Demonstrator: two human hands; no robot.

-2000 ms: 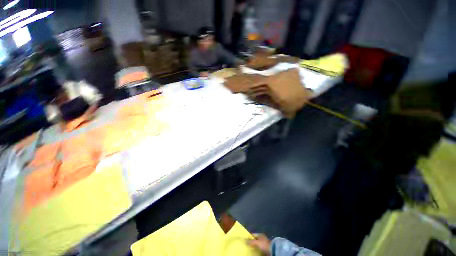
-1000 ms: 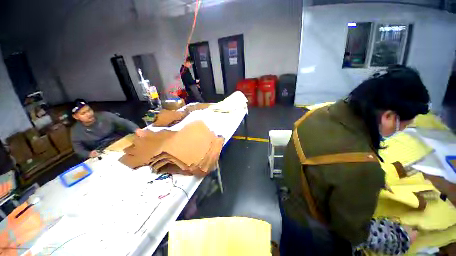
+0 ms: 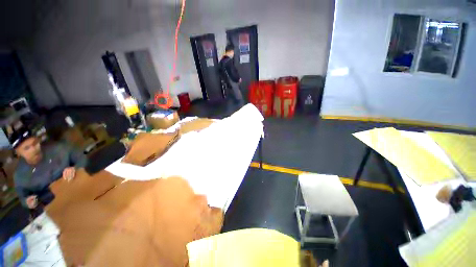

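A bright yellow cut panel (image 3: 245, 249) is at the bottom centre, close in front of me, cut off by the lower edge. A small brown piece (image 3: 308, 258) shows at its right side. A fingertip of my right hand (image 3: 325, 263) shows at the bottom edge, right of the panel; the rest of the hand is cut off, so its grip is hidden. My left hand is not in view. Large rust-brown cut panels (image 3: 135, 224) lie in a stack on the white-covered table at the left.
A seated person (image 3: 44, 167) is at the far left, near a blue tray (image 3: 13, 251). A white stool (image 3: 326, 195) stands between the tables. Yellow panels (image 3: 412, 156) lie on the right table. Red bins (image 3: 285, 97) stand behind, with a walking person (image 3: 229, 73).
The view has moved forward and closer to the brown stack. The person in the green jacket is out of view. The yellow panel remains at the bottom, slightly farther right.
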